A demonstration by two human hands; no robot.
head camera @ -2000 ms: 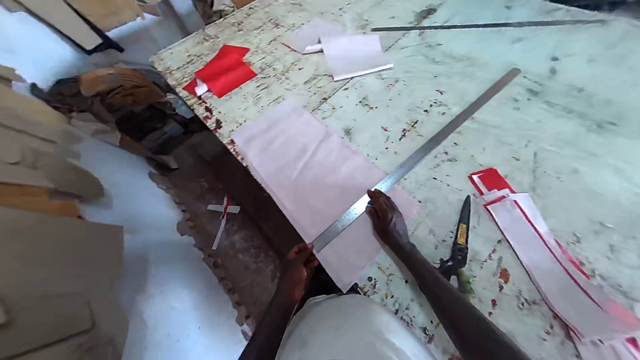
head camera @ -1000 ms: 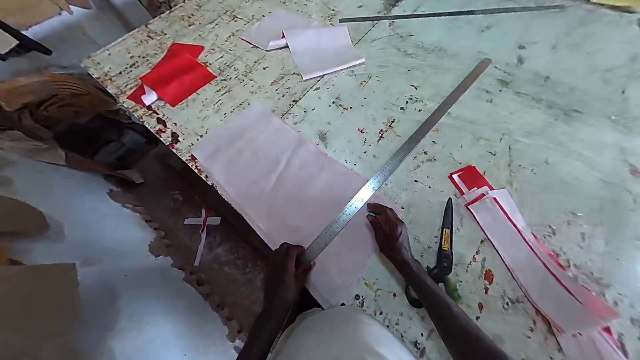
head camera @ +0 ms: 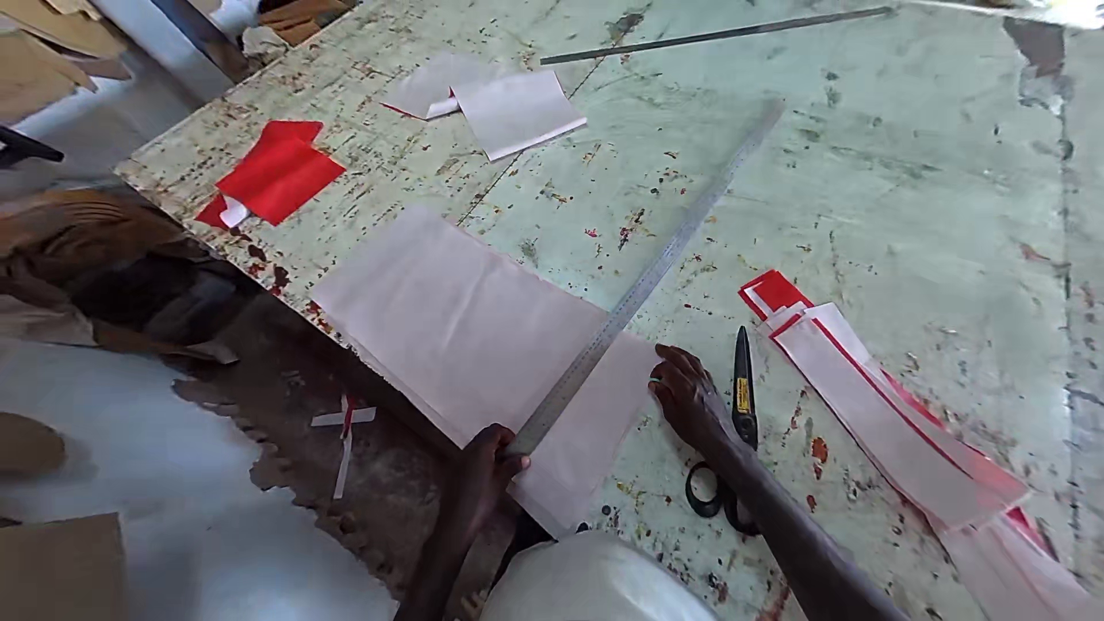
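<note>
My left hand (head camera: 490,466) grips the near end of a long metal ruler (head camera: 642,289), which lies slantwise across a pale pink sheet (head camera: 457,319), perhaps fabric, and reaches onto the table beyond. The sheet lies at the table's near edge, with layers showing along its side. My right hand (head camera: 690,392) rests on the right edge of the sheet, fingers a little spread, off the ruler. Beside that hand, partly under the forearm, lies a pair of black-handled scissors (head camera: 743,405). Further right is a stack of white and red strips (head camera: 871,405).
Red pieces (head camera: 283,172) and whitish pieces (head camera: 517,112) lie on the far left part of the stained table (head camera: 914,216). A second thin metal bar (head camera: 716,39) lies at the back. Scraps (head camera: 345,423) are on the floor beyond the table edge (head camera: 371,371).
The right hand, at the ruler two seconds ago, has moved off it to the right edge of the sheet. The left hand still holds the ruler's near end.
</note>
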